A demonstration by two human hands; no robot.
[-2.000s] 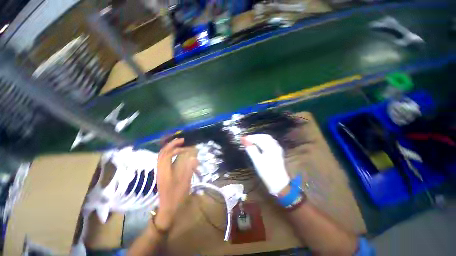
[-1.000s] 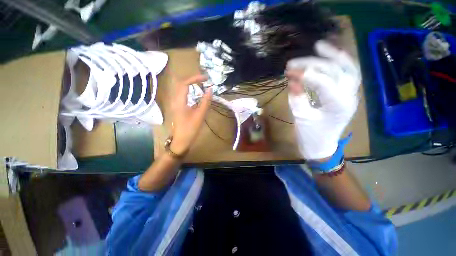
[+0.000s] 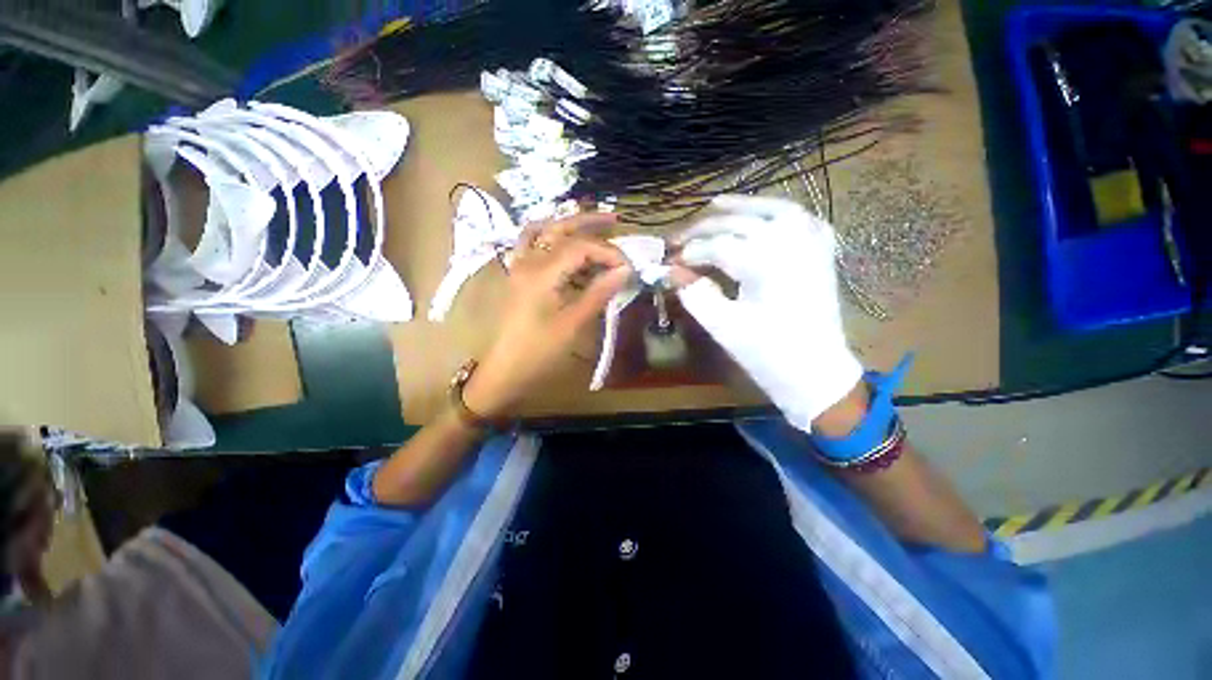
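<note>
A white curved headband housing (image 3: 469,242) lies on the cardboard mat, its one end at the fixture. My bare left hand (image 3: 565,286) holds the housing's pointed end between fingertips. My gloved right hand (image 3: 764,292) pinches at the same end from the right; whether it holds a small part there is too small to tell. The red-brown fixture (image 3: 647,368) with a small metal piece is just below my fingers. Black lead wires (image 3: 744,106) with white connectors (image 3: 534,140) lie beyond my hands.
Nested white housings (image 3: 286,219) stand at the left beside cardboard (image 3: 67,266). Small silvery pins (image 3: 901,226) lie on the mat at the right. A blue tray (image 3: 1110,299) with tools and a yellow block is further right. A person's sleeve (image 3: 160,604) shows at the lower left.
My hands were apart over the mat and have come together at the housing's end above the fixture. The view has tilted down since the earliest frame. A person's sleeve has appeared at lower left.
</note>
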